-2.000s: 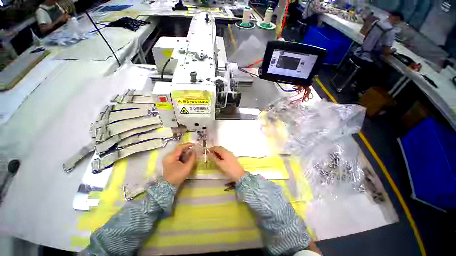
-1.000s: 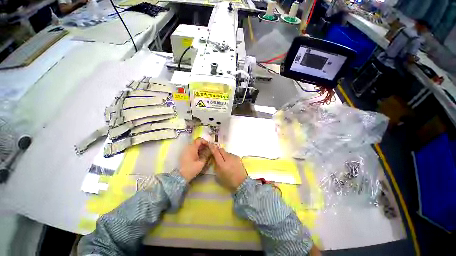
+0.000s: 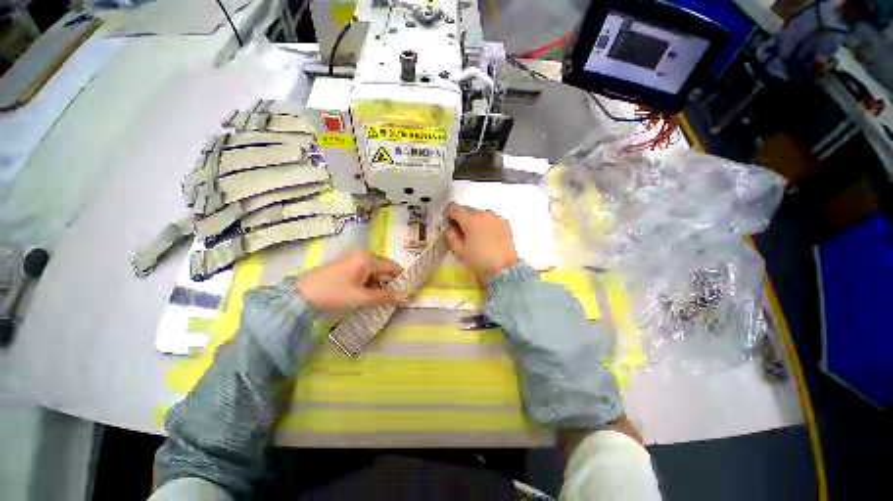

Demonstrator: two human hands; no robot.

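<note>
A beige webbing strap (image 3: 367,328) lies diagonally in front of the sewing machine (image 3: 406,127), its near end with a metal piece at the lower left. My left hand (image 3: 350,282) grips the strap near its middle. My right hand (image 3: 482,240) pinches its far end, just right of the needle area. The clamp plate (image 3: 413,231) under the machine head is partly hidden by the strap and my hand. Small dark snips (image 3: 478,322) lie just below my right hand.
Several finished straps (image 3: 269,186) are fanned out left of the machine. Clear plastic bags (image 3: 676,210) with small metal pieces (image 3: 700,294) lie at the right. A control screen (image 3: 641,49) stands behind them. Yellow tape (image 3: 411,418) crosses the tabletop. A person (image 3: 808,39) sits far right.
My hands were together at the needle area. They have moved apart, left hand down and left, right hand up and right, with the strap now stretched between them. The view has tilted downward.
</note>
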